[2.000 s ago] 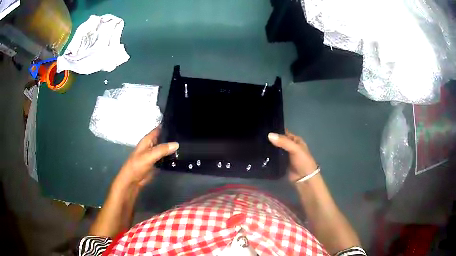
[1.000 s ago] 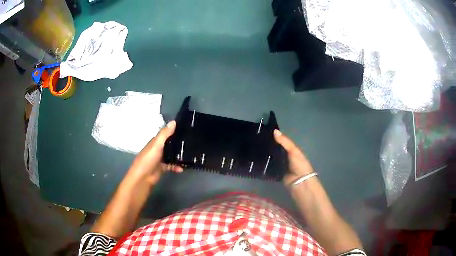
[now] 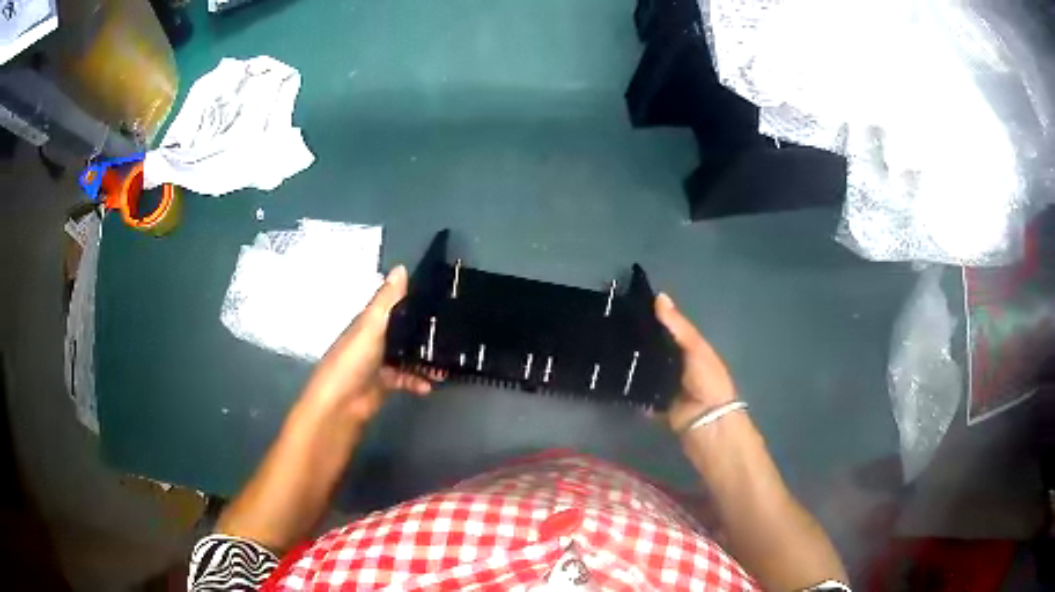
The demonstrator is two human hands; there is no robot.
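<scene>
A black finned housing (image 3: 532, 330) is held over the green bench, close in front of me. It is tilted, with its recessed face and bright marks up and a row of fin edges showing along the near side. My left hand (image 3: 376, 353) grips its left end, thumb on top and fingers under the near edge. My right hand (image 3: 694, 364) grips its right end; some of its fingers are hidden. Both hands are bare.
A small bubble bag pile (image 3: 303, 287) lies left of the housing. A white rag (image 3: 237, 127) and an orange tape dispenser (image 3: 145, 199) are at the far left. More black housings (image 3: 764, 174) and a large bubble bag heap (image 3: 879, 104) are at the right. Clear film (image 3: 926, 370) lies at the right edge.
Both hands have tilted the housing from a flatter pose, so its face looks shorter and its fin edges show. In the last second it has moved only slightly right.
</scene>
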